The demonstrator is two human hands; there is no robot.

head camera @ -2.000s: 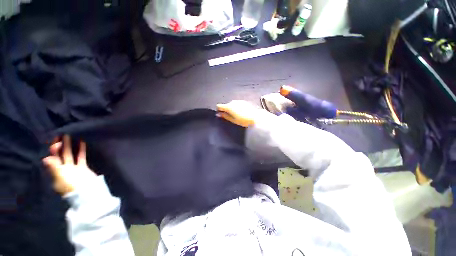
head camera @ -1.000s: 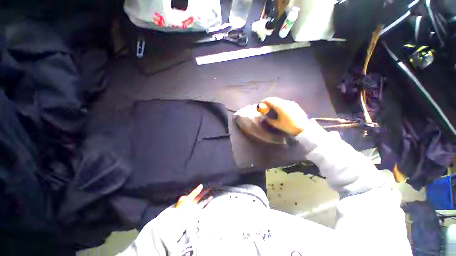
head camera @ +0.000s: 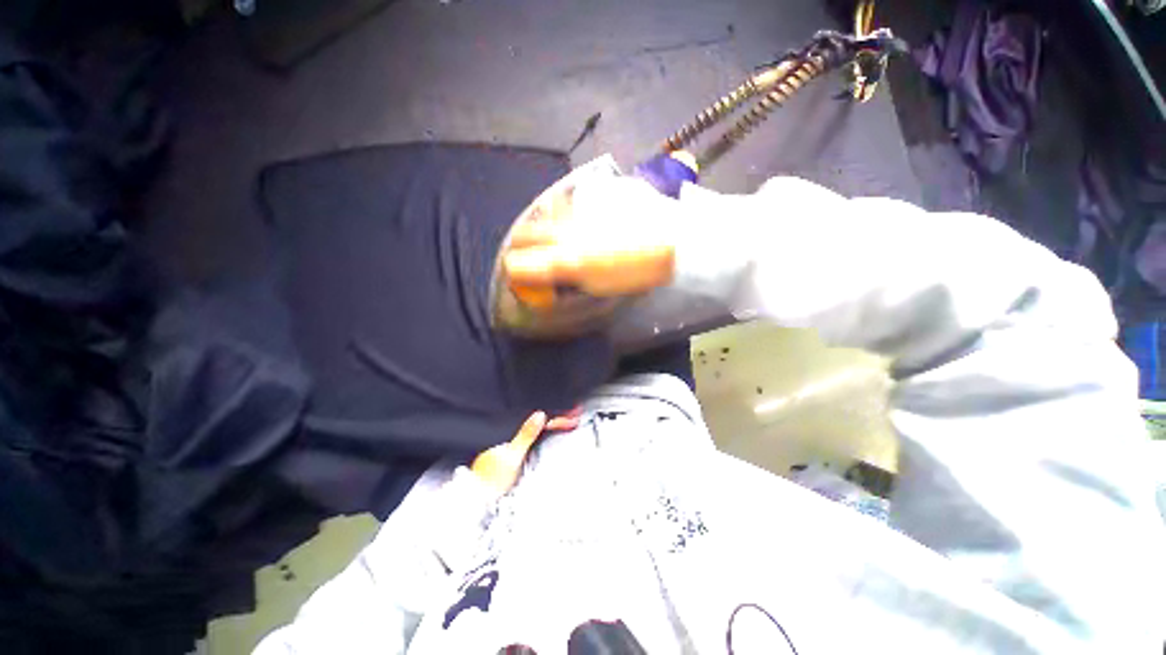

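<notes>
A dark navy garment piece [head camera: 384,256] lies spread on the dark pressing table in front of me, with creases running down it. My right hand [head camera: 582,262], blurred, is closed on the steam iron [head camera: 518,307], whose pale edge rests on the right part of the cloth. The dark blue wrapping of the iron handle shows beside my sleeve. My left hand [head camera: 518,450] is at the near edge of the cloth, close to my body; its fingers are partly hidden, and I cannot tell whether they grip the cloth. A dark thread [head camera: 586,132] lies at the cloth's upper right corner.
Ribbed brown hoses [head camera: 754,102] run from the handle to a knot at the upper right. A purple-navy cloth bundle [head camera: 991,90] lies at the right. A dark garment heap [head camera: 77,282] covers the left side. The pale floor [head camera: 793,397] shows below the table edge.
The cloth was stretched between both hands, then laid flat. My right hand took the iron and moved it left onto the cloth. The view has shifted down, leaving the ruler and scissors out of sight.
</notes>
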